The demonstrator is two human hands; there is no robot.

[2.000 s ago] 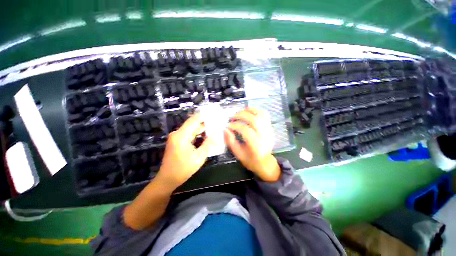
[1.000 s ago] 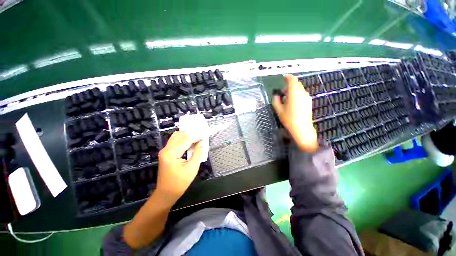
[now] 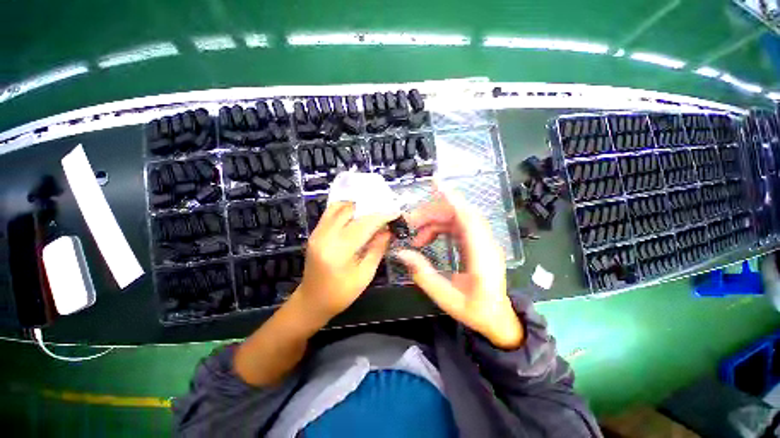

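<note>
My left hand (image 3: pixel 342 261) holds a white label sheet (image 3: pixel 361 193) over the clear compartment tray (image 3: pixel 333 190). A small black part (image 3: pixel 398 227) is at my left fingertips, between my two hands. My right hand (image 3: pixel 462 265) is beside it with thumb and fingers apart; whether its fingertips touch the part cannot be told. The tray's left cells hold black parts, and its right cells show bare textured plastic. Some cells are hidden under my hands.
A loose pile of black parts (image 3: pixel 539 190) lies between the trays, with a white scrap (image 3: pixel 542 276) below it. A full tray (image 3: pixel 658 192) stands at right. A long white strip (image 3: pixel 103 216), a white rounded device (image 3: pixel 68 274) and a dark phone (image 3: pixel 29 269) lie at left.
My right hand was at the loose pile one second ago and has come back left beside my left hand. A black part now shows between the hands. The view has shifted.
</note>
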